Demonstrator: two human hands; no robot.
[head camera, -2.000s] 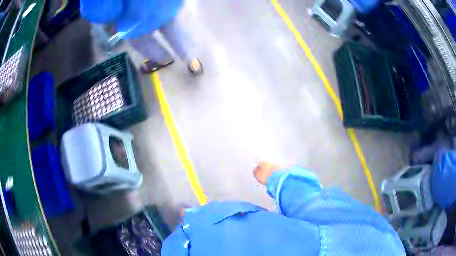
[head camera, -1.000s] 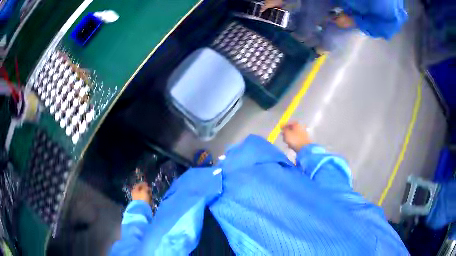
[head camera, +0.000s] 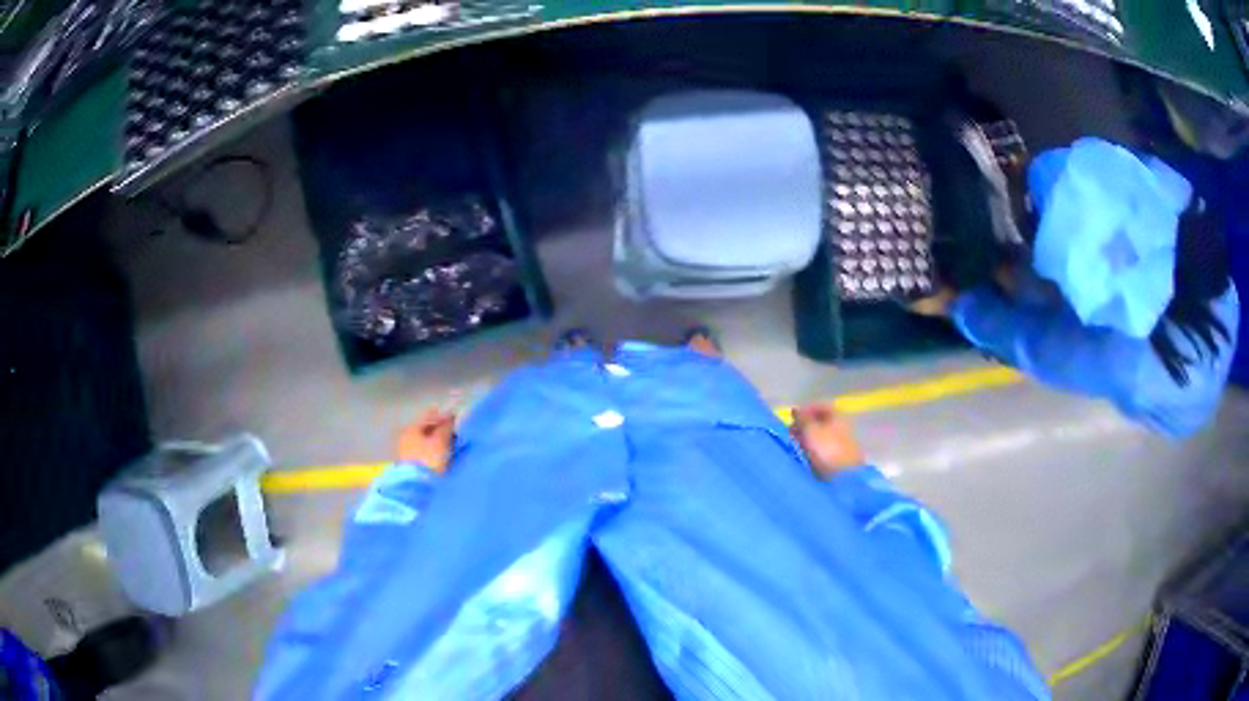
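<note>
My left hand (head camera: 427, 438) hangs at the left side of my blue smock, small and blurred, with fingers curled. My right hand (head camera: 826, 441) hangs at the right side, also loosely curled. I see no object in either hand, but the fingers are too blurred to tell whether they are closed. Neither hand touches anything in view. A pale blue-grey stool (head camera: 726, 185) stands upright ahead of me, by the bench. A dark green crate (head camera: 534, 274) with crumpled glossy film (head camera: 425, 274) is left of it. A tray of white-topped units (head camera: 879, 206) lies in another green crate (head camera: 822, 322) at its right.
The curved green bench (head camera: 69, 158) crosses the top, with a dark tray of units (head camera: 212, 75) on it. A person in a blue smock (head camera: 1096, 342) reaches to the right crate. Another stool (head camera: 178, 527) stands lower left. A yellow line (head camera: 925, 390) crosses the floor.
My view has turned left to face the bench. The stool and crates now lie straight ahead. Both hands remain low at my sides, and the other person is now bent at the right crate.
</note>
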